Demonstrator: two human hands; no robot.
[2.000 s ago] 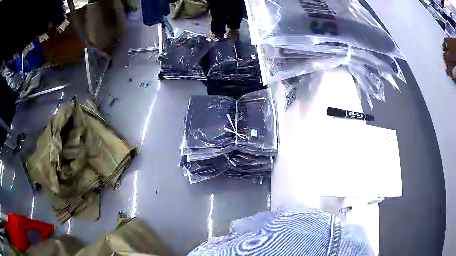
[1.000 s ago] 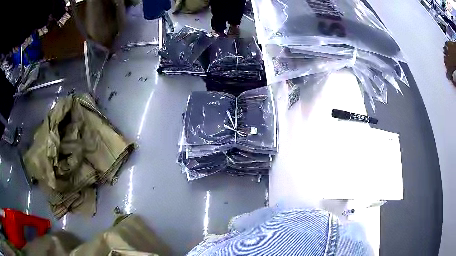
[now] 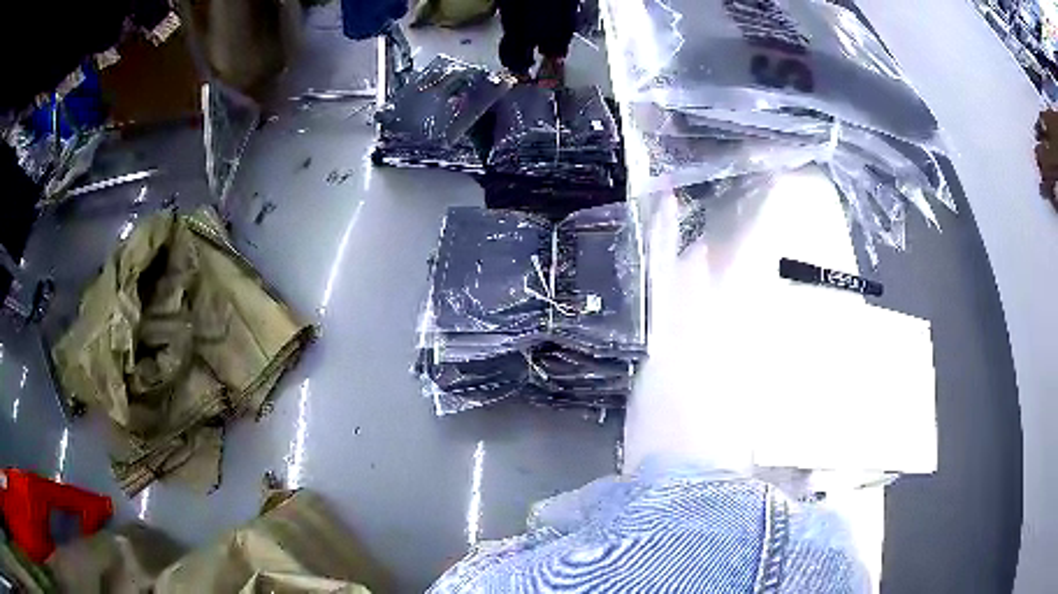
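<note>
A garment bundle (image 3: 487, 273) lies on the floor in front of me, against the white table's edge. It is dark folded cloth in clear plastic, tied with a thin white strap, with a small white label on top. Behind it are more dark bagged bundles (image 3: 555, 133), close together. A light blue denim sleeve or shoulder (image 3: 650, 540) fills the bottom edge. Neither of my hands shows in the picture.
A crumpled olive sack (image 3: 174, 337) lies on the floor at left; another olive sack (image 3: 273, 551) and a red object (image 3: 49, 511) are at bottom left. The white table (image 3: 696, 383) holds printed plastic bags (image 3: 801, 70) and a black marker (image 3: 830, 277). A person's legs (image 3: 536, 35) show at top.
The view has shifted slightly, so the marker and printed bags sit a little further right in the picture. The bundles and sacks appear unmoved on the floor.
</note>
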